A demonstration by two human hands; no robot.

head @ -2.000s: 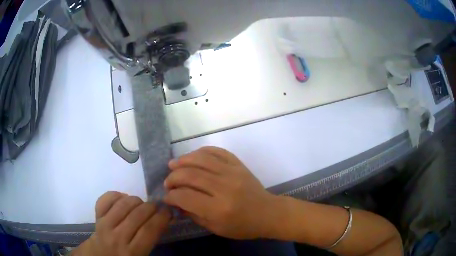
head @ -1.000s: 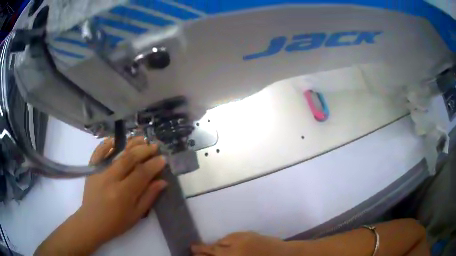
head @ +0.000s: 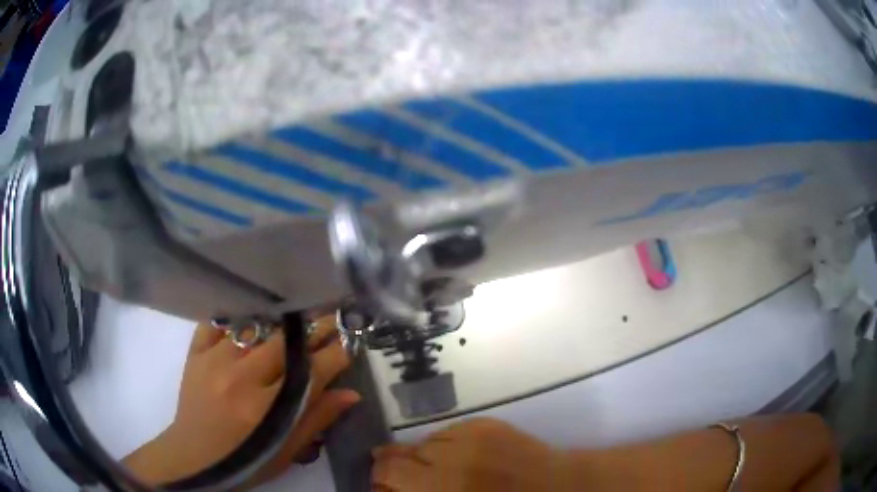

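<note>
The grey fabric strip (head: 356, 437) runs from under the sewing head down to the bottom edge of the picture. My left hand (head: 255, 394) lies at the strip's left side near the stitching point, partly hidden behind the curved guard; its fingertips are covered by the machine head. My right hand (head: 462, 456) is at the strip's right edge, low in the picture and cut off by the frame, fingers on the fabric. The needle and presser foot are hidden. The white machine head (head: 538, 207) with its blue stripe fills the upper picture.
Pink-and-blue thread snips (head: 658, 265) lie on the metal bed (head: 567, 332). The thread tension assembly (head: 413, 360) stands right of the strip. White scrap cloth (head: 839, 279) hangs at the right end. A curved shiny guard (head: 43, 413) crosses the left side.
The view has shifted so the machine head fills more of it. My left hand went from the strip's near end up to the stitching point. My right hand stayed low on the strip.
</note>
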